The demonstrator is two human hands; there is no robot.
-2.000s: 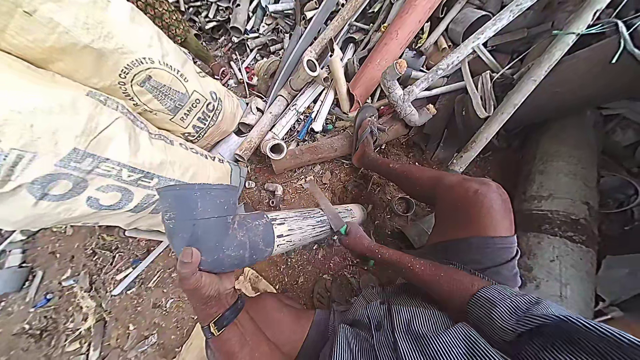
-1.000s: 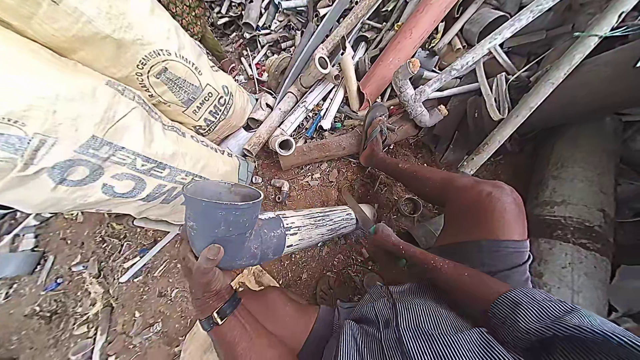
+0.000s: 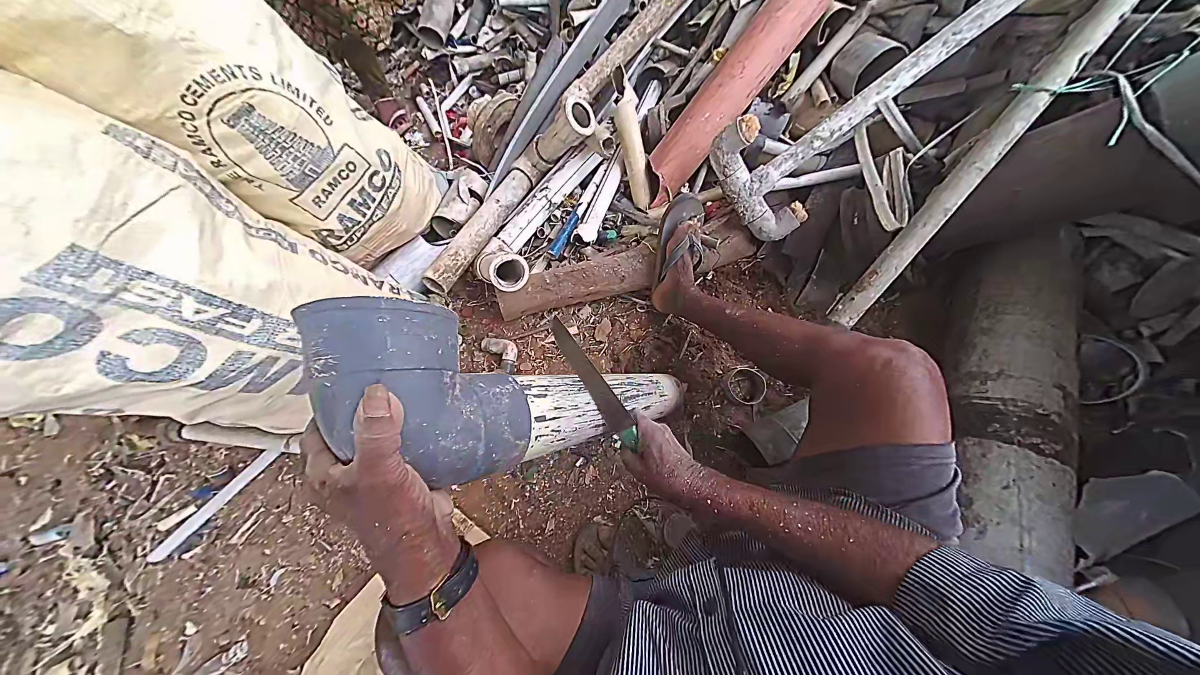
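Observation:
My left hand (image 3: 384,487) grips a grey plastic pipe elbow (image 3: 403,403) from below, its thumb over the near side. The elbow's wide mouth points up, and its other end joins a pale, scraped pipe (image 3: 591,403) with dark streaks, which extends right to a rounded end. My right hand (image 3: 659,457) is closed around the green handle of a knife (image 3: 595,382). The blade crosses over the pale pipe and points up and left. Whether its edge touches the pipe cannot be told.
Printed cement sacks (image 3: 150,281) lie at the left. A heap of scrap pipes (image 3: 553,159) spreads behind, with a reddish pipe (image 3: 731,94) and long pale pipes among them. A thick grey pipe (image 3: 1017,403) lies right of my bent knee. Shavings and scraps litter the soil (image 3: 187,600).
The elbow's mouth, tipped toward the camera a second ago so that its inside showed, now points more upward. The knife blade has swung to a clearer slant across the pale pipe.

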